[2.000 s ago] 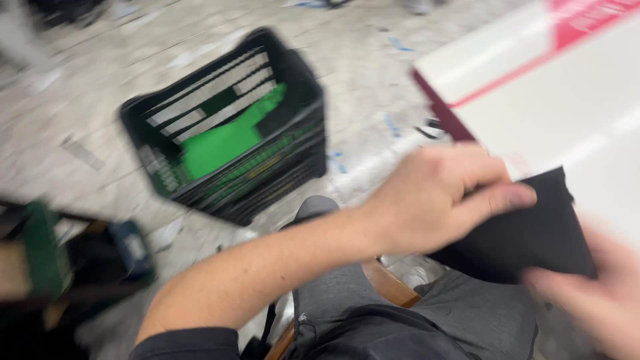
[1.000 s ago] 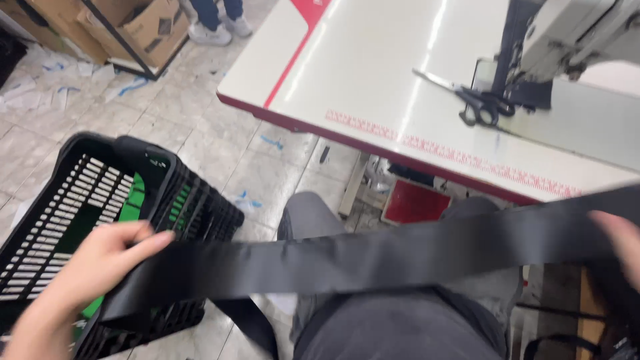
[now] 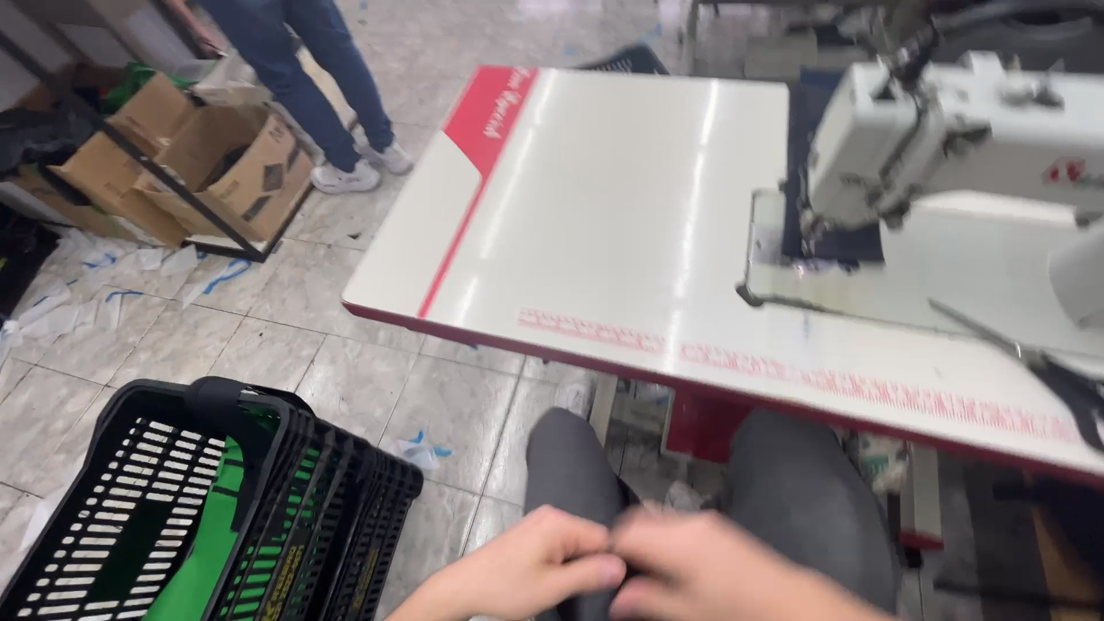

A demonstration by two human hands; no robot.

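My left hand (image 3: 552, 561) and my right hand (image 3: 690, 565) meet over my lap, fingers bent and fingertips close together. The right hand is blurred. Something small and dark shows between them; whether it is held material or the clothing behind cannot be told. A black fabric strip (image 3: 216, 395) hangs over the rim of the black plastic basket (image 3: 289, 509) at lower left, which has green material (image 3: 203, 539) inside. On the white sewing table (image 3: 604, 216), dark fabric (image 3: 841, 241) lies under the needle area of the sewing machine (image 3: 871, 138). Scissors (image 3: 1035, 358) lie nearer the right edge.
The table's red front edge (image 3: 517, 349) runs above my knees. Open cardboard boxes (image 3: 233, 172) stand at upper left on a rack, beside a person in blue trousers (image 3: 302, 69). Paper and blue scraps (image 3: 78, 302) litter the tiled floor.
My hands, apart with a wide black strip stretched between them one second ago, are now together. The strip is no longer stretched between them. The scissors lie farther right of the dark fabric.
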